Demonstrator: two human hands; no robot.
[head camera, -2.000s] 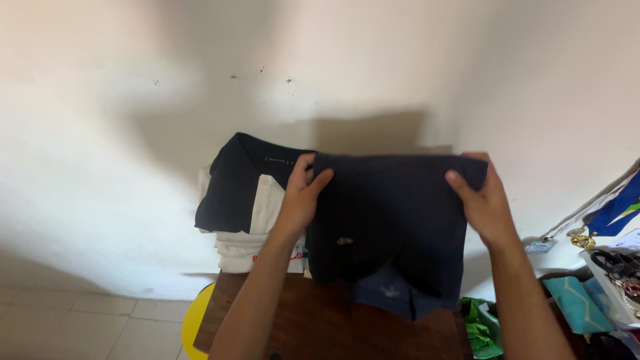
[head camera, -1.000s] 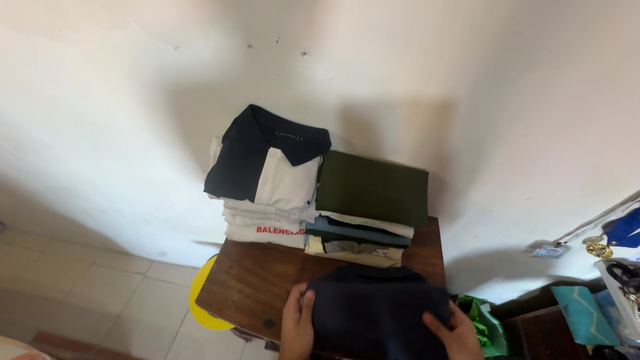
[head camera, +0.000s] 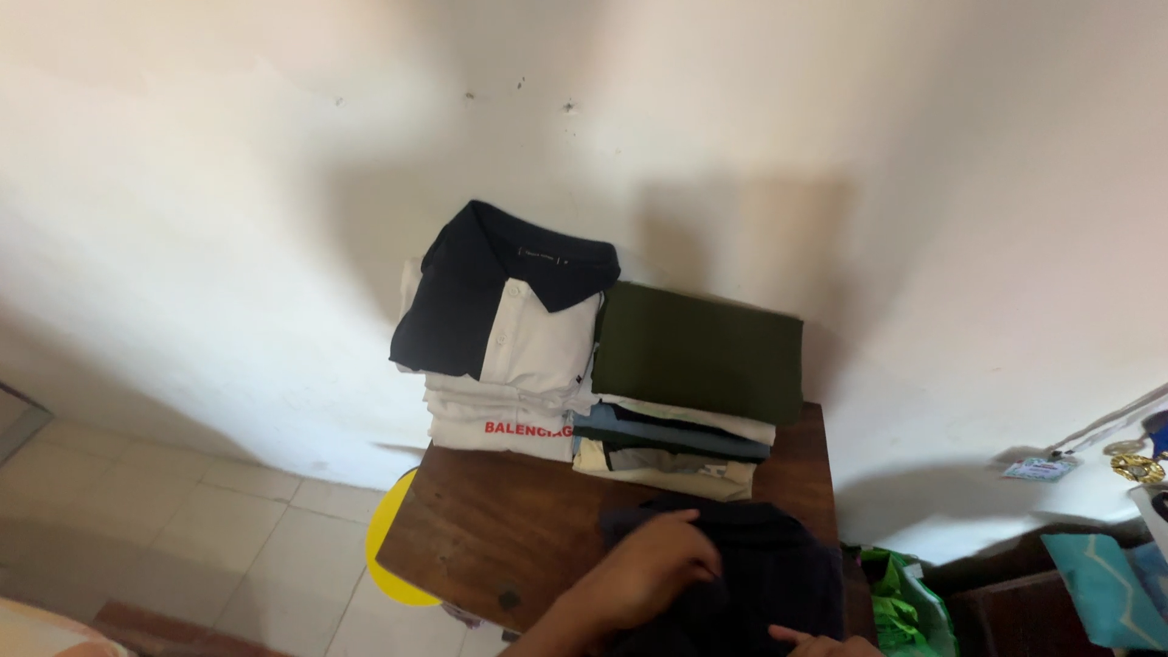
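A dark navy folded garment (head camera: 776, 566) lies at the near right of the wooden table (head camera: 493, 520). My left hand (head camera: 652, 566) rests on its left part, fingers bent and slightly blurred; whether it grips the cloth is unclear. Only the fingers of my right hand (head camera: 821, 643) show, at the garment's near edge, cut off by the frame. Behind, a navy and white polo shirt (head camera: 538, 338) tops a stack of white folded shirts (head camera: 502, 429). Beside it, an olive green folded garment (head camera: 698, 351) tops a second stack with blue, black and cream cloth (head camera: 666, 465).
A pale wall (head camera: 730, 109) stands behind the table. A round yellow object (head camera: 392, 557) shows under its left edge, above floor tiles (head camera: 219, 547). At the right are a green plastic bag (head camera: 899, 602), a teal patterned pouch (head camera: 1104, 589) and a hanging gold medal (head camera: 1136, 467).
The navy garment, held up in both hands before the stacks two seconds ago, now lies on the table. My left hand has moved from its left edge onto its top; my right hand is lower.
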